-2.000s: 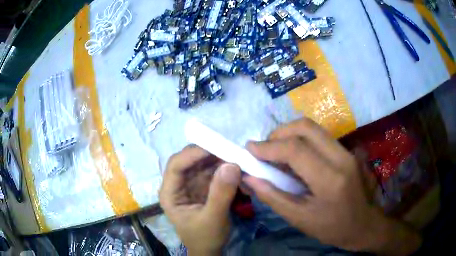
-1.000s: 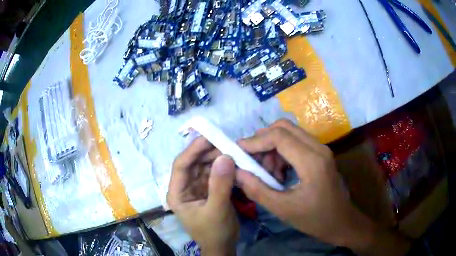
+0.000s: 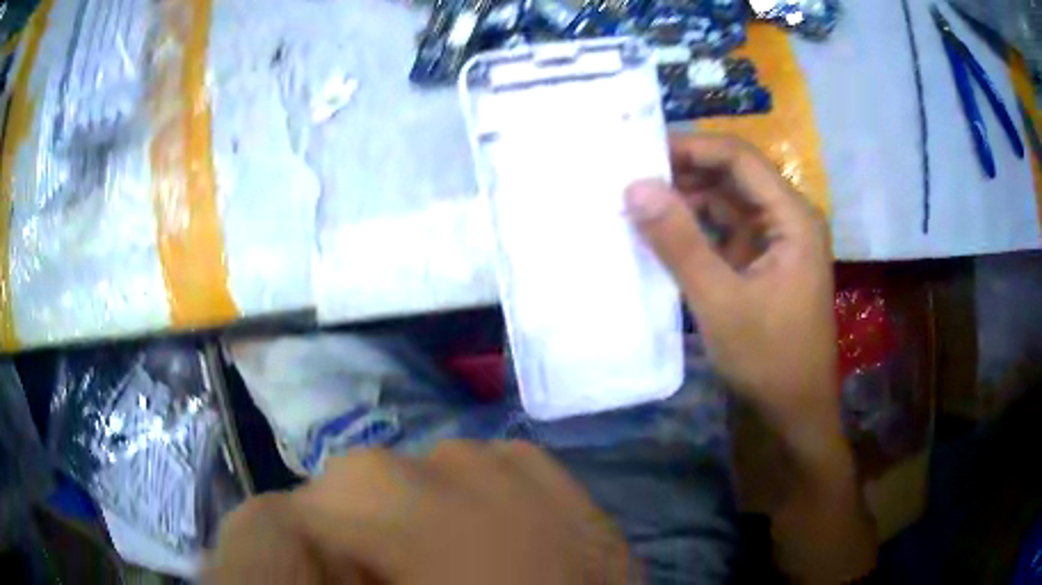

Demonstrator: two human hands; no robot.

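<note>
A white case shell (image 3: 583,240) stands upright in view, its open inner side towards me, its narrow end with a slotted edge at the top. My right hand (image 3: 748,246) holds it by its right edge, thumb on the inner face. My left hand (image 3: 423,526) is low in the view, blurred and cut off by the bottom edge, apart from the shell; its fingertips are not clear, so I cannot tell whether it holds anything. A heap of blue circuit boards (image 3: 714,91) lies on the bench behind the shell, partly hidden by it.
Small white pieces (image 3: 333,96) lie on the bench, left of the shell. Bagged shells (image 3: 97,69) are at the upper left. Blue-handled nippers (image 3: 980,103) and a thin dark rod (image 3: 921,126) lie at the right. A bag of white strips (image 3: 154,457) and a red bagged item (image 3: 863,326) are below the bench edge.
The shell has turned from edge-on to show its open inside. My left hand has let go of it and moved down. The view has shifted, so the board heap sits higher.
</note>
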